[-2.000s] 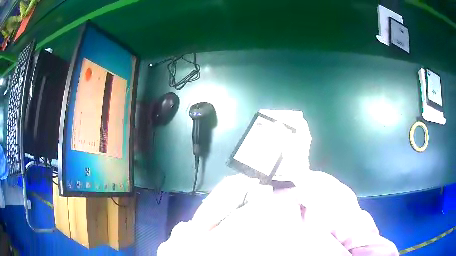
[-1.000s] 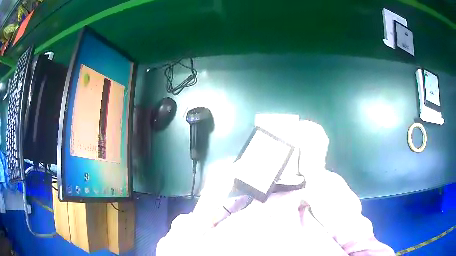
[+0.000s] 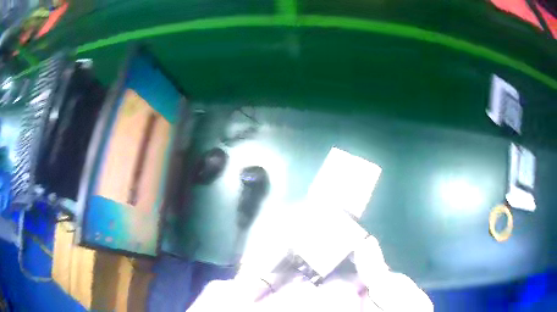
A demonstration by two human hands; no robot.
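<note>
An e-reader [image 3: 333, 245] is tilted close to my chest, its face washed out white by glare and blur. A white sleeve or tray [image 3: 347, 181] sticks up just beyond it, over the bench. My left hand [image 3: 276, 228], gloved white, is at the e-reader's left side and appears to hold it. My right hand [image 3: 368, 253] is at its right side; glare hides its fingers, so its grip cannot be told. The black barcode scanner [image 3: 251, 186] lies on the bench left of the sleeve, apart from my hands.
The monitor [image 3: 131, 161] stands at left, a black mouse [image 3: 211, 166] beside it. Keyboard [image 3: 35, 134] is at far left, tan blocks [image 3: 101, 274] below the monitor. At right are two e-readers with white pieces [image 3: 506, 105] [image 3: 522, 173] and a tape roll [image 3: 501, 222].
The view has tilted up, so bench things sit lower and blurred. The e-reader and my right hand are drawn lower, near my chest; more of the white sleeve shows beyond them.
</note>
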